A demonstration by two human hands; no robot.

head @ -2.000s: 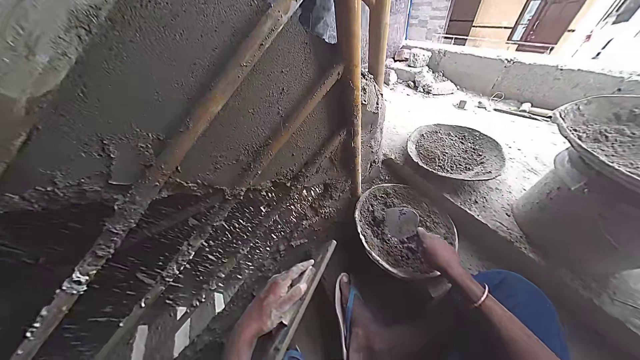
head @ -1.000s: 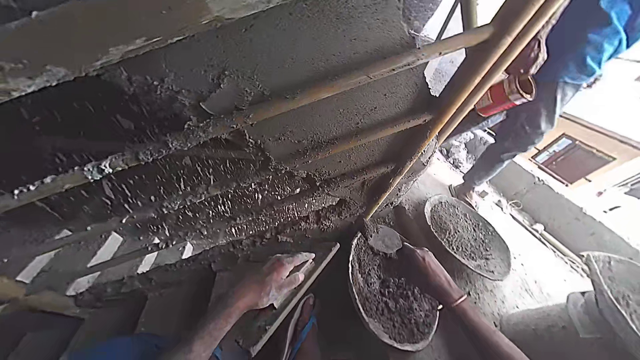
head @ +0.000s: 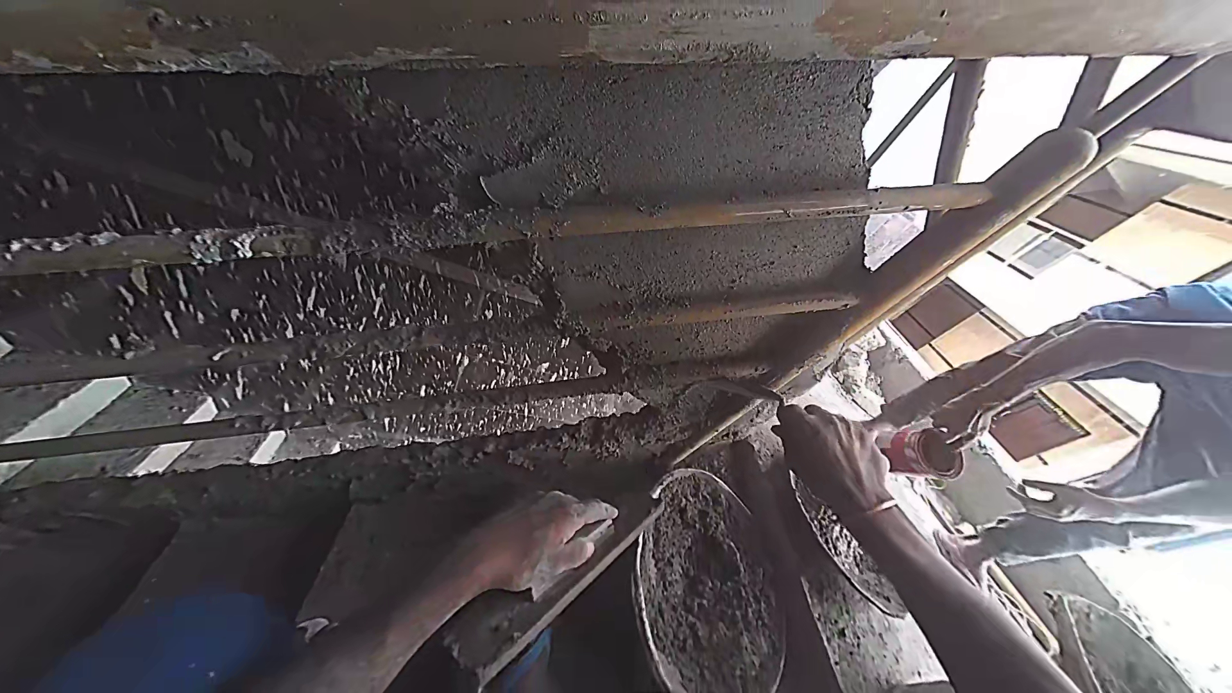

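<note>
My right hand [head: 833, 457] grips the handle of a trowel [head: 736, 388], whose blade lies against the lower part of the mortar-covered wall [head: 712, 260], beside a slanting pole. My left hand [head: 558, 544] rests on a long flat board [head: 568, 602], fingers curled at its edge; whether it grips the board cannot be told. A pan of wet mortar [head: 712, 577] stands between my hands, just right of the board. Behind my right forearm is a second pan of mortar [head: 847, 549], partly hidden.
Slanting pole [head: 943, 250] and horizontal bars [head: 770, 207] cross in front of the wall. A thick beam [head: 616, 34] runs overhead. At right another person [head: 1107, 356] leans in with a red can [head: 929, 452]. A further pan [head: 1116, 635] stands at the lower right.
My right hand with the trowel has moved from over the near mortar pan up to the wall. The other person's can has come lower, close beyond my right hand. The view has turned.
</note>
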